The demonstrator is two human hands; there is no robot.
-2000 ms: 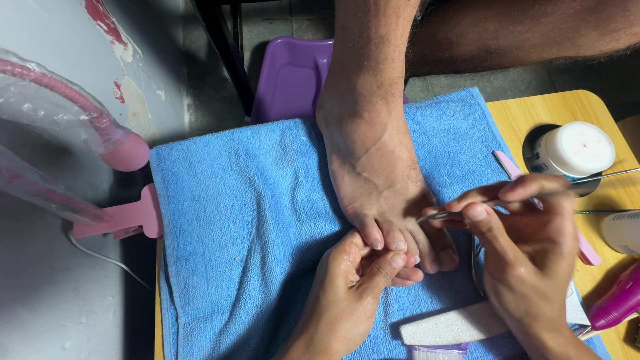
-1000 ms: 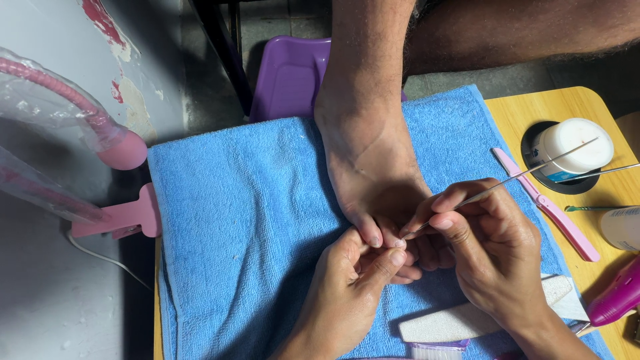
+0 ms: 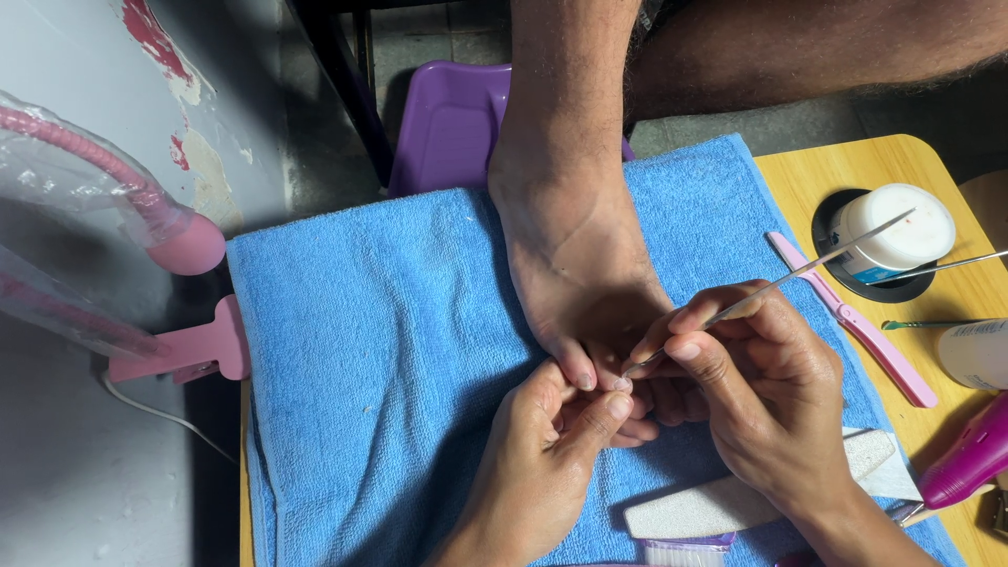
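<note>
Another person's bare foot (image 3: 575, 244) rests on a blue towel (image 3: 346, 315), toes pointing toward me. My left hand (image 3: 551, 449) grips a small toe near the outer edge of the foot between thumb and fingers. In my right hand (image 3: 756, 378) is a thin metal nail tool (image 3: 795, 273), held like a pen. Its lower tip touches or nearly touches the nail of that toe, while the other end slants up to the right. Under my right wrist lie a grey-white nail file (image 3: 693, 510) and a purple-backed nail brush (image 3: 685, 550).
On the wooden table (image 3: 882, 169), right of the towel, are a pink folding razor (image 3: 858, 323), a white-lidded jar (image 3: 898, 228) on a black dish, a bottle (image 3: 976, 354) and a magenta tool handle (image 3: 969, 453). A pink clamp lamp (image 3: 185, 244) stands left; a purple tray (image 3: 449, 126) lies beyond.
My right hand first moved left and down, bringing the tool tip from the neighbouring toes to the toe held by my left hand. My left hand has stayed about where it was.
</note>
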